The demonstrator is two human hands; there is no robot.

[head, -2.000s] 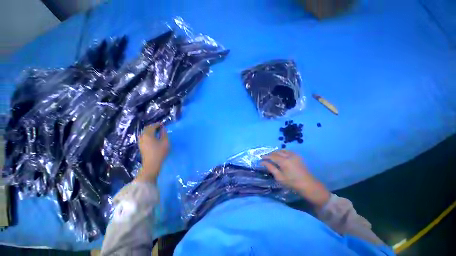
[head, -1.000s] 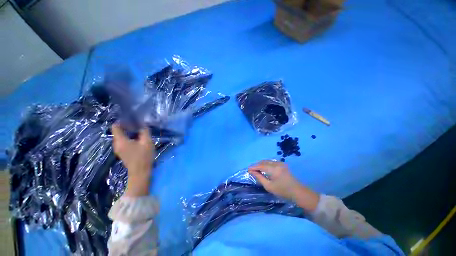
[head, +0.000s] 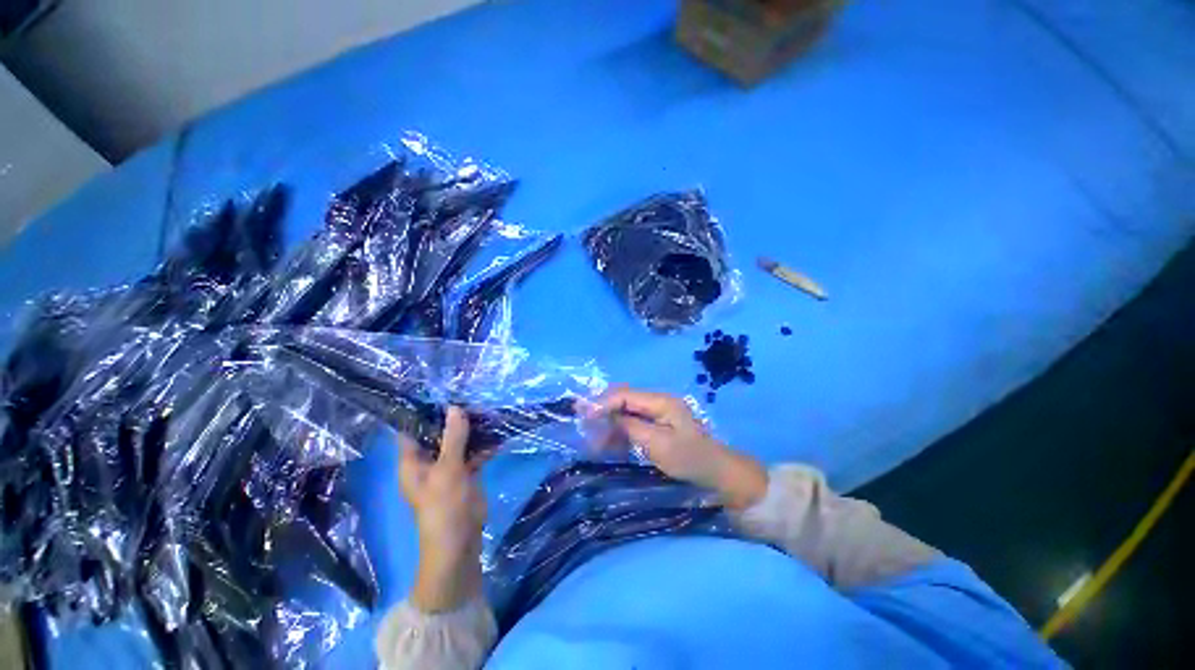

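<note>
My left hand (head: pixel 446 474) is shut on a bagged black part (head: pixel 505 422) in front of me, gripping it near its middle. My right hand (head: pixel 662 435) pinches the open-looking right end of its clear bag. The large pile of bagged parts (head: pixel 170 432) lies on the left. A small stack of bagged parts (head: pixel 590 504) lies against my front, below the held part. Small black plugs (head: pixel 725 360) lie in a loose cluster to the right, near the bag of plugs (head: pixel 666 268).
All lies on a table with blue sheeting (head: pixel 944 249). A tan stick, perhaps a marker or knife (head: pixel 793 278), lies right of the plug bag. A small cardboard box (head: pixel 754 37) stands at the far edge. Dark floor with a yellow line (head: pixel 1140 556) shows at lower right.
My left hand has taken a bagged part from the left pile and brought it right, in front of me. My right hand has moved from the small stack to this part's bag end.
</note>
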